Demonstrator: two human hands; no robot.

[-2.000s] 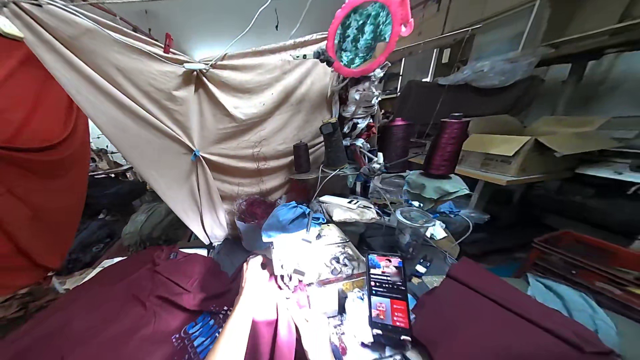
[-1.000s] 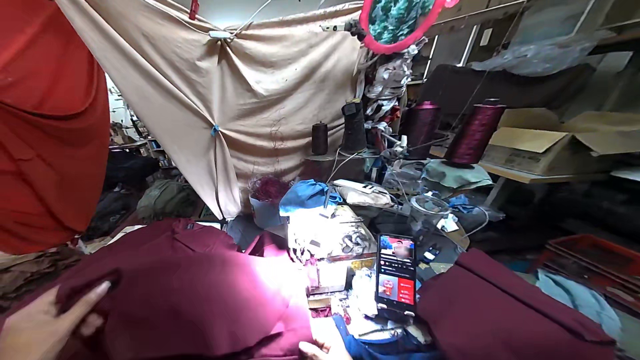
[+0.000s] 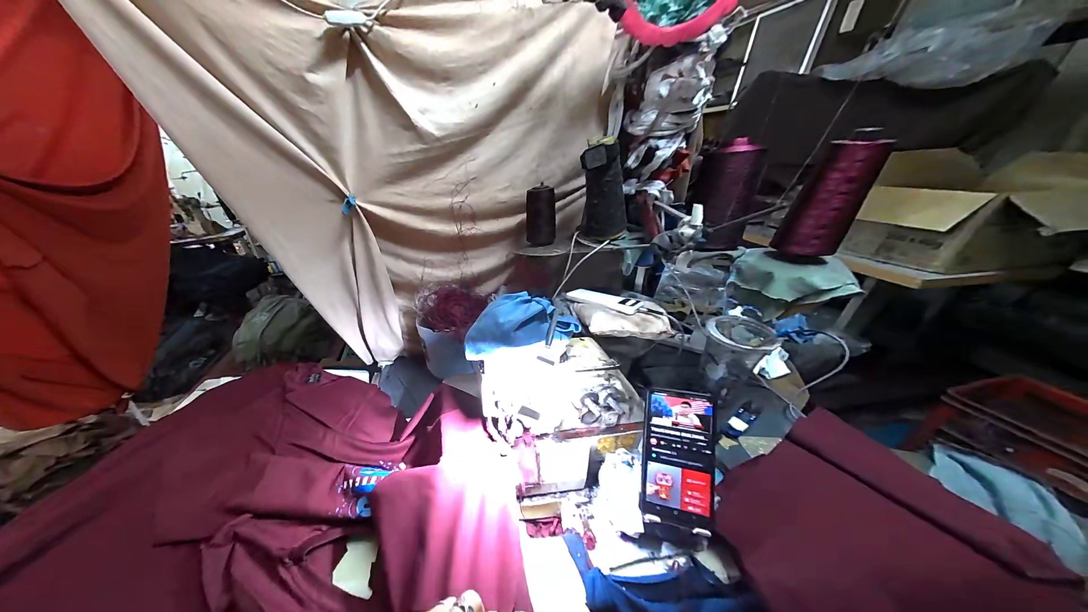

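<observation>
Only the fingertips of one of my hands show, at the bottom edge on a brightly lit maroon cloth panel; which hand it is, and whether it grips the cloth, cannot be told. My other hand is out of sight. The panel lies left of a sewing machine, whose head is washed out by its lamp. A maroon garment with a blue and white print spreads across the left side. To the right of the machine, a phone stands upright with its screen lit.
Folded maroon fabric lies at the right. Behind the machine are a blue cloth, a clear plastic container and maroon thread cones. A cardboard box rests on a table. A beige curtain hangs at the back.
A second ago my left hand was on the maroon cloth at far left; it is gone from there. The cloth has shifted and the printed part shows again.
</observation>
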